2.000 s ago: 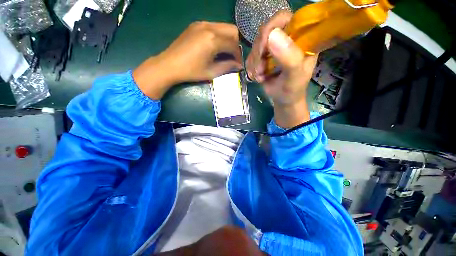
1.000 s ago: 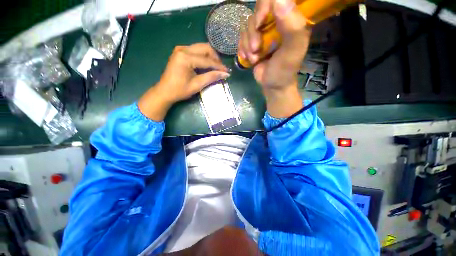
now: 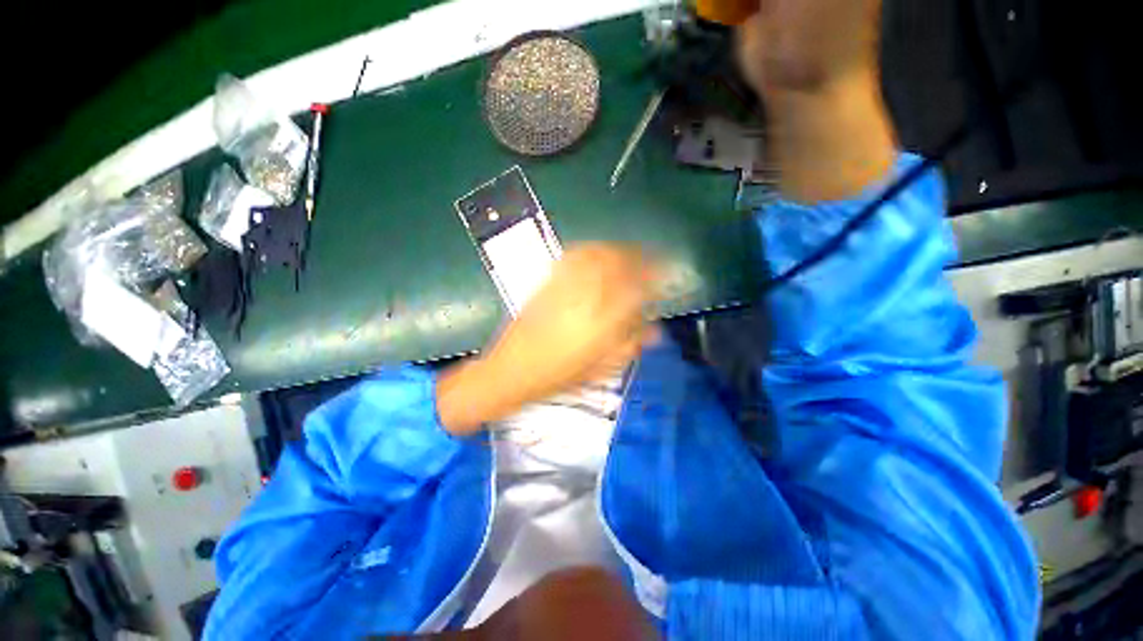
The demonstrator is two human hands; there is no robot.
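An open phone unit (image 3: 516, 251) lies on the green bench mat, its dark board end pointing away and its white battery partly covered by my left hand. My left hand (image 3: 587, 313) is blurred over the near end of the phone; whether it grips the phone is unclear. My right hand (image 3: 808, 44) is raised at the top right, blurred and cut by the frame edge. A bit of the yellow-orange electric screwdriver (image 3: 727, 10) shows at its fingers. The round screw dish (image 3: 542, 94) sits beyond the phone.
Tweezers (image 3: 638, 135) lie right of the dish. Clear small-part bags (image 3: 125, 269), black thin-tailed pieces (image 3: 275, 238) and a red-tipped tool (image 3: 315, 157) lie at left. Black trays (image 3: 1040, 125) are at right. Pale machines (image 3: 188, 526) stand along the near edge.
My right hand has lifted away from the phone with the screwdriver, up and to the right. My left hand has moved from the phone's board end to its near end, uncovering the board.
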